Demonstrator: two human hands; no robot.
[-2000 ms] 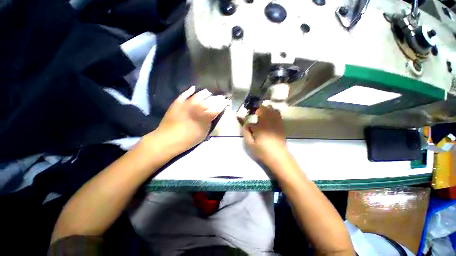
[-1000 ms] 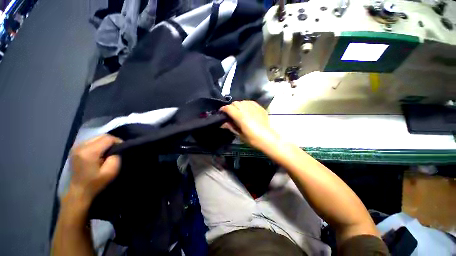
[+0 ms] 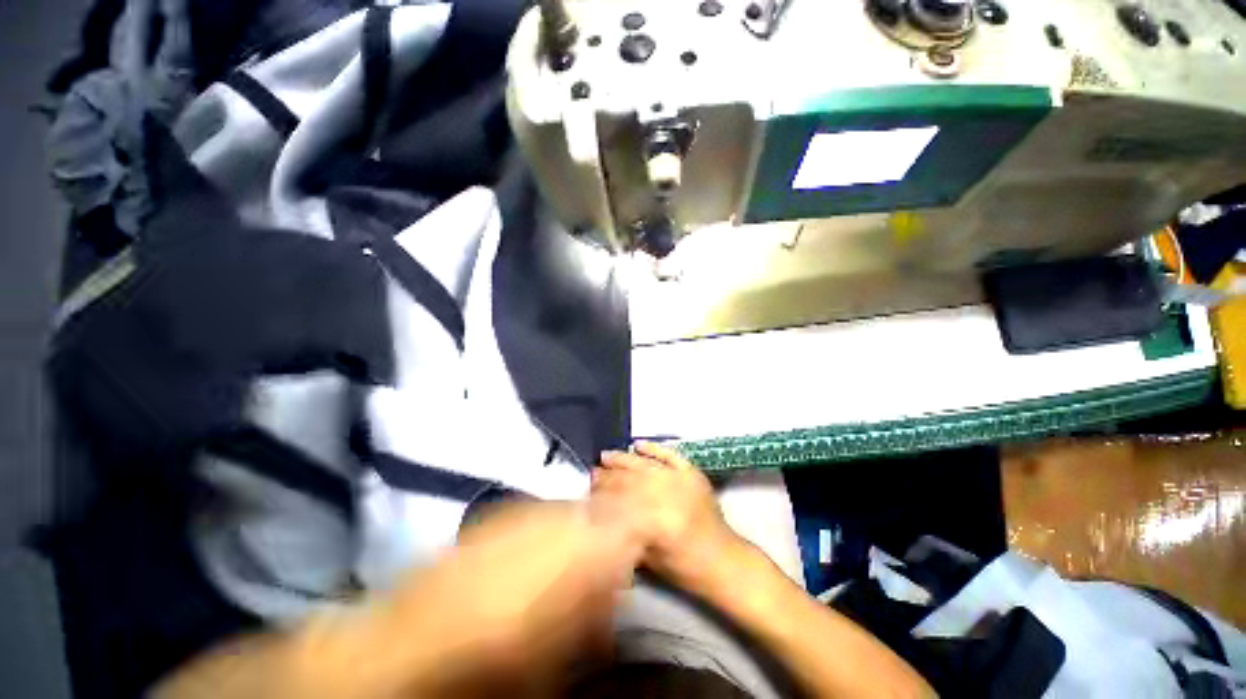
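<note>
The garment (image 3: 444, 280), black outside with pale grey insides and black strips, lies spread over the left of the table and hangs over its front edge. My right hand (image 3: 670, 508) is at the table's front edge, fingers closed on the black edge of the garment. My left hand (image 3: 547, 546) is blurred and crosses in front, close beside my right hand; its fingers are hard to make out and its grip cannot be told. The sewing machine (image 3: 875, 164) stands behind, its needle and presser foot (image 3: 653, 243) right of the black cloth.
A flat black phone-like object (image 3: 1073, 303) lies on the table at right. The green ruler-marked table edge (image 3: 943, 426) runs along the front. A shiny brown box (image 3: 1127, 526) and a grey-white and black cloth pile (image 3: 1066, 621) sit below at right.
The garment has been turned and spread, showing more of its pale inside. My left hand has moved right from the far left to beside my right hand, which has moved lower in the view.
</note>
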